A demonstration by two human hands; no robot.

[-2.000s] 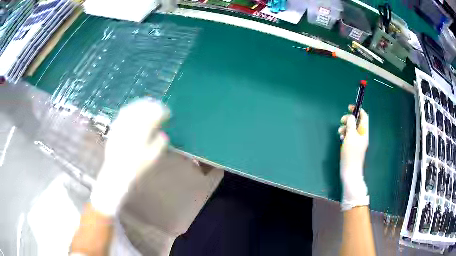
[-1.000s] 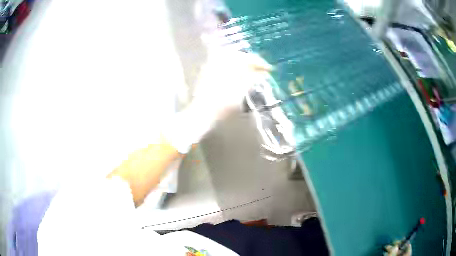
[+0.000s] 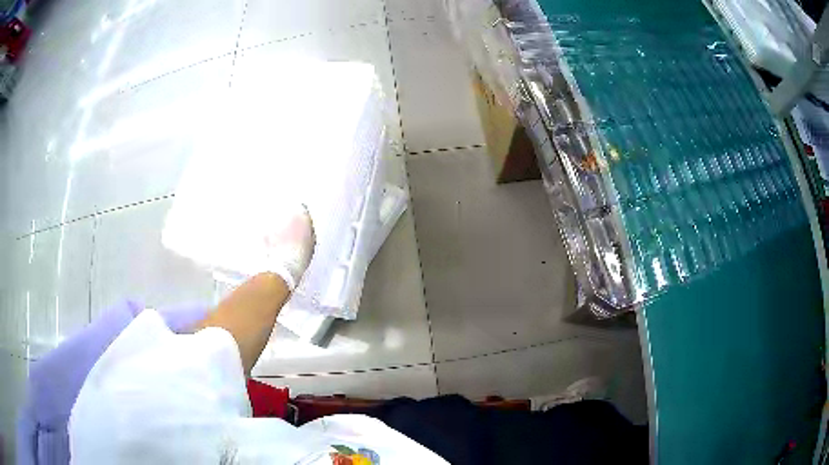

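A stack of white blister trays (image 3: 350, 195) stands on the floor to the left of the bench, its top washed out by glare. My left hand (image 3: 293, 243), in a thin whitish glove, is at the stack's near part; the fingers blend into the glare, so I cannot tell whether they grip a tray. My right hand is out of the picture; only a small red tip, perhaps of the marker pen (image 3: 791, 446), shows at the lower right edge.
Clear ridged plastic trays (image 3: 700, 182) lie on the green-matted bench (image 3: 727, 363) and hang over its edge. A brown cardboard box (image 3: 509, 136) stands on the floor under the bench. White items (image 3: 764, 32) are at the upper right.
The view has turned left from the bench to the floor. My left hand has moved from beside the bench edge to the white tray stack. My right hand and its pen have left the view.
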